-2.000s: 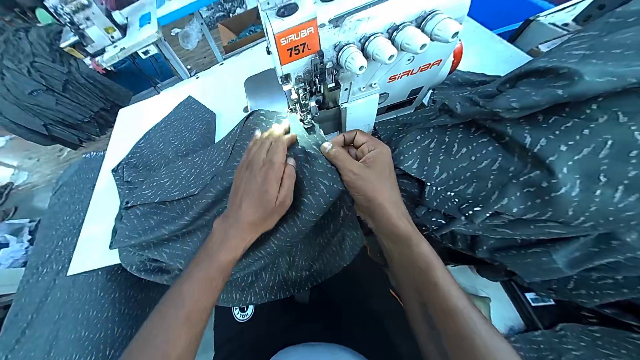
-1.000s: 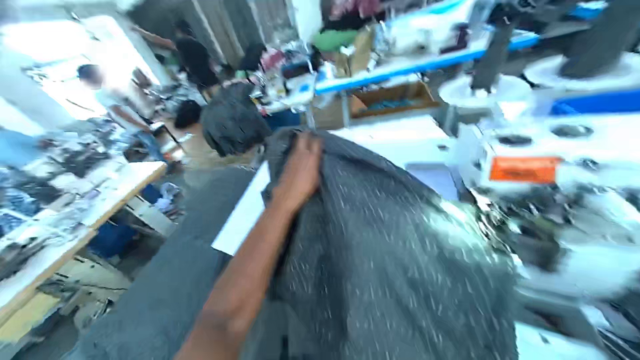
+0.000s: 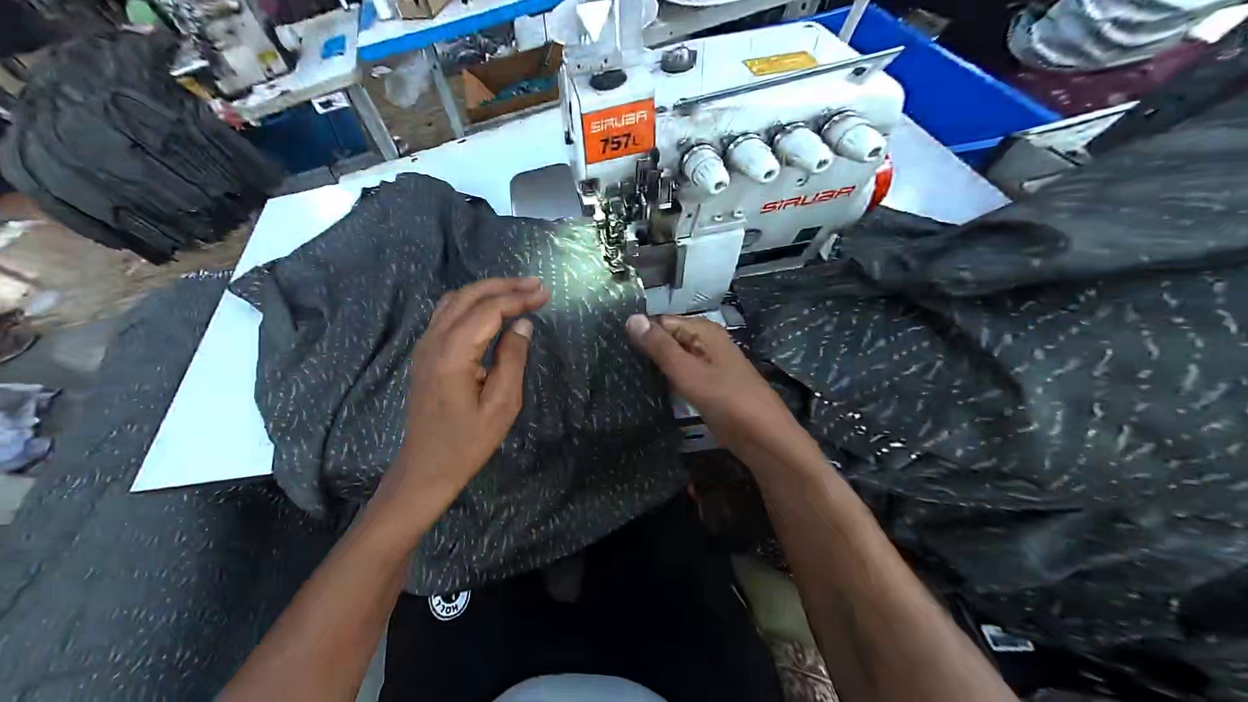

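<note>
Dark grey fabric with light flecks [image 3: 585, 419] lies over the white machine table [image 3: 214, 390] and hangs off its front edge. Its edge runs up to the lit presser foot [image 3: 614, 249] of a white Siruba overlock sewing machine [image 3: 780, 166]. My left hand [image 3: 478, 361] is over the fabric, left of the foot, thumb and fingers apart, holding nothing. Just in front of the foot, my right hand [image 3: 682, 356] pinches the fabric's right edge between thumb and fingers.
More flecked dark fabric [image 3: 1072, 361] is heaped at the right. A blue bin [image 3: 946, 88] stands behind the machine. A bundle of dark fabric [image 3: 127, 146], a cardboard box [image 3: 507, 83] and another sewing machine [image 3: 234, 49] are at the back left.
One second ago the view was turned left, with my left hand on raised fabric; now both hands are by the presser foot. Compared with two seconds ago, my left hand is farther from the foot.
</note>
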